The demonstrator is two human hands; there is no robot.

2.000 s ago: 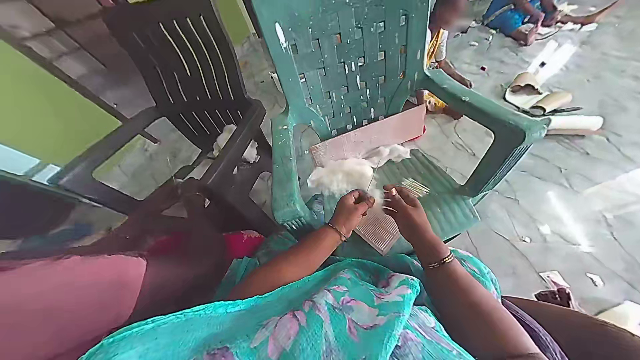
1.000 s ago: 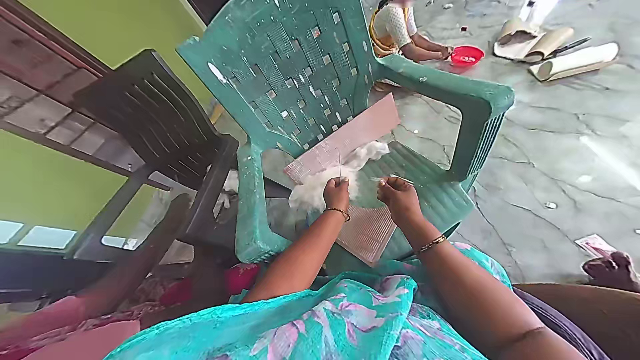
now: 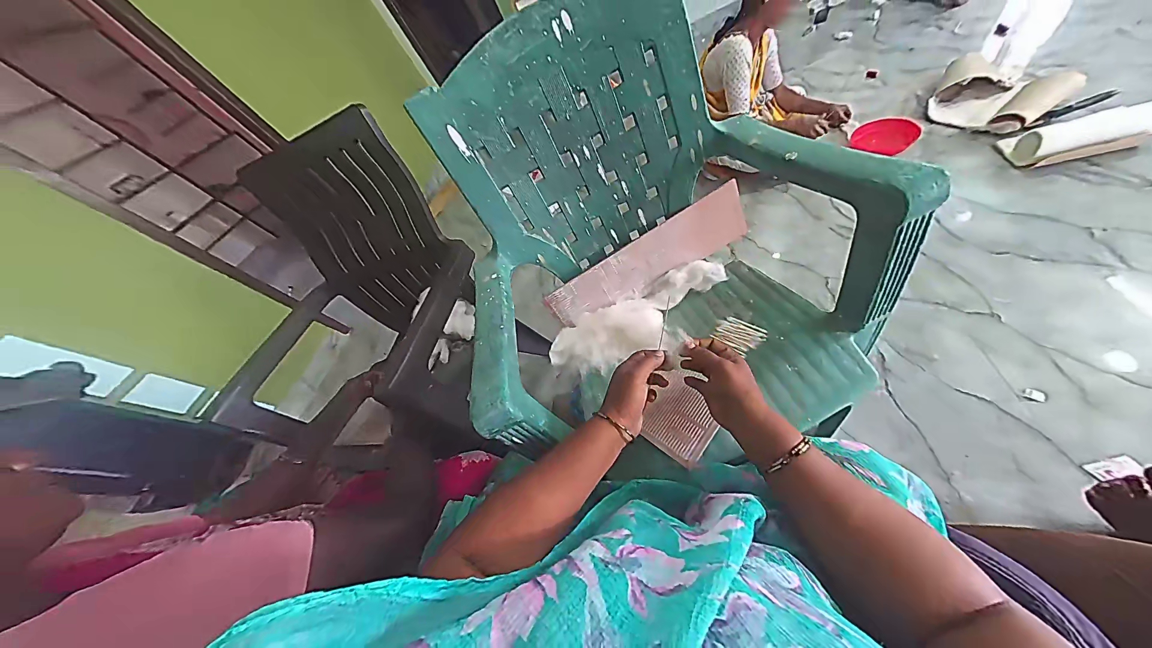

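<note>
My left hand grips a thin stick that points up, in front of a heap of white cotton wool on the seat of a green plastic chair. Close to its right, my right hand has its fingertips pinched near a wisp of cotton; what they hold is too small to tell. Just behind the right fingers lies a bundle of thin pale sticks. Under my hands is a ribbed board. A flat pinkish board leans at the back of the seat, behind the cotton.
A dark plastic chair stands at the left, with white cotton beside it and another person's arm near. Beyond the green chair a person sits on the floor by a red basin. Rolled sheets lie at the upper right; a foot shows at the right edge.
My hands, apart one second ago, are close together again. The person on the floor has a hand beside the red basin, no longer over it. The view has shifted.
</note>
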